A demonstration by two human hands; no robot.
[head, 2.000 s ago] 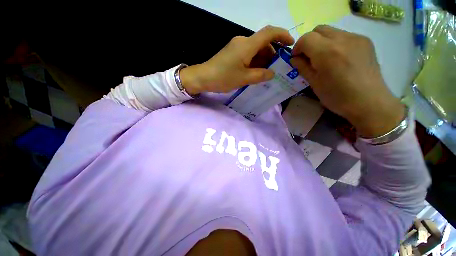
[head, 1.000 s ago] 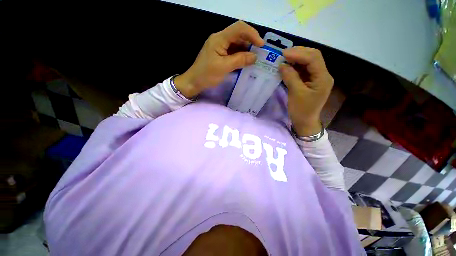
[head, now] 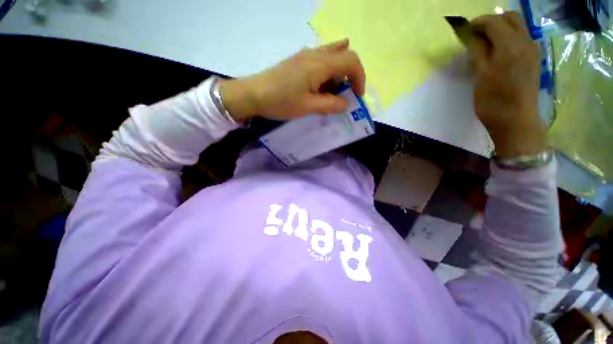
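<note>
A white retail box with blue edges is held at a tilt above my lap, near the table's front edge. My left hand grips it by its upper end; the fingers hide part of that end. My right hand is over the right part of a flat yellow sheet on the table. It is closed around a small yellow-green tool with a dark pointed tip, slightly blurred. The tip points up and left over the sheet.
Yellow sheets under shiny clear plastic lie at the right, beside a blue-edged strip. The white table has a dark front edge. Checkered floor shows below, with cartons at the lower right.
My right hand has left the box, moved right to the yellow sheet and taken hold of the small tool. My left hand still holds the box, now turned more sideways. The view has shifted.
</note>
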